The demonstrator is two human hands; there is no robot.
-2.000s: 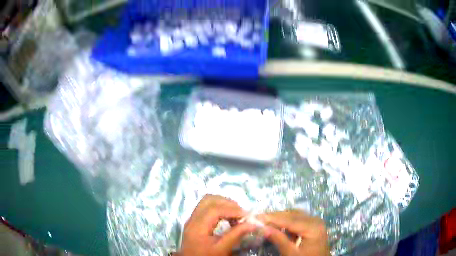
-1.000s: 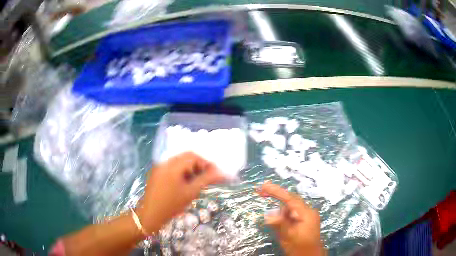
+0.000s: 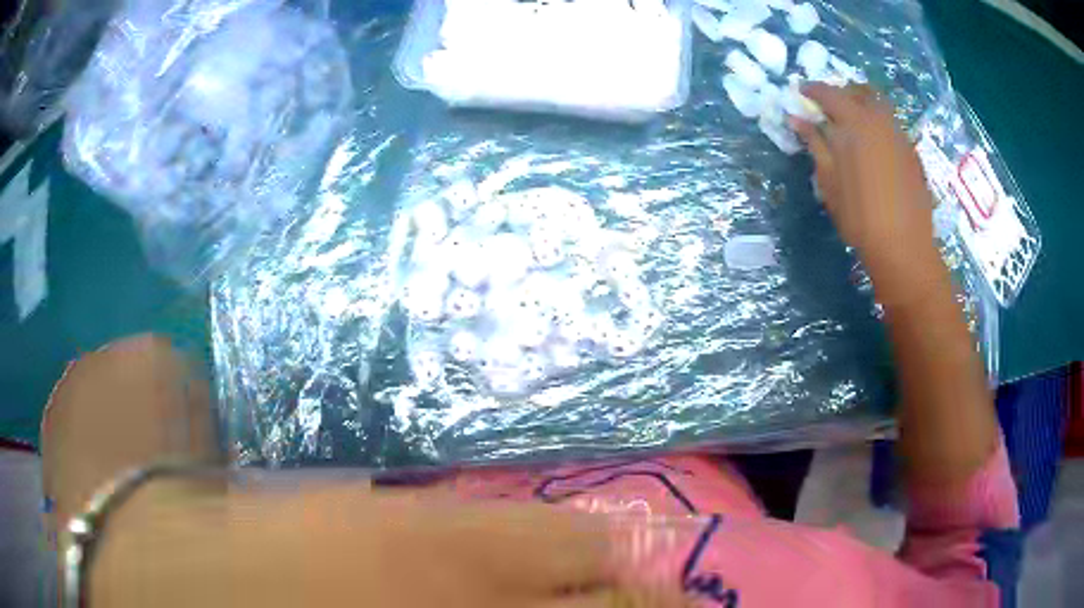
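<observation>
My right hand [image 3: 874, 178] reaches to the upper right, its fingertips down at a spread of frosted whitish covers [image 3: 767, 50]. Whether it pinches one cannot be told. My left hand [image 3: 133, 398] is large, blurred and close to the camera at the lower left, beyond a wrist band. Its fingers cannot be made out. A loose pile of small round holed inserts [image 3: 523, 285] lies on the shiny clear plastic sheet [image 3: 713, 356]. One frosted cover [image 3: 750, 251] lies alone right of the pile.
A clear tub [image 3: 541, 111] of white parts stands at the top centre, cut by the edge. A bulging cloudy poly bag [image 3: 214, 107] lies upper left. White strips [image 3: 26, 244] lie far left. A labelled clear container [image 3: 993, 220] is at the right. A pink garment [image 3: 785, 546] shows below.
The view has tilted down, and the blue bin has left it. My left hand has moved from the tub to the lower left, near the camera. My right hand has moved out to the covers.
</observation>
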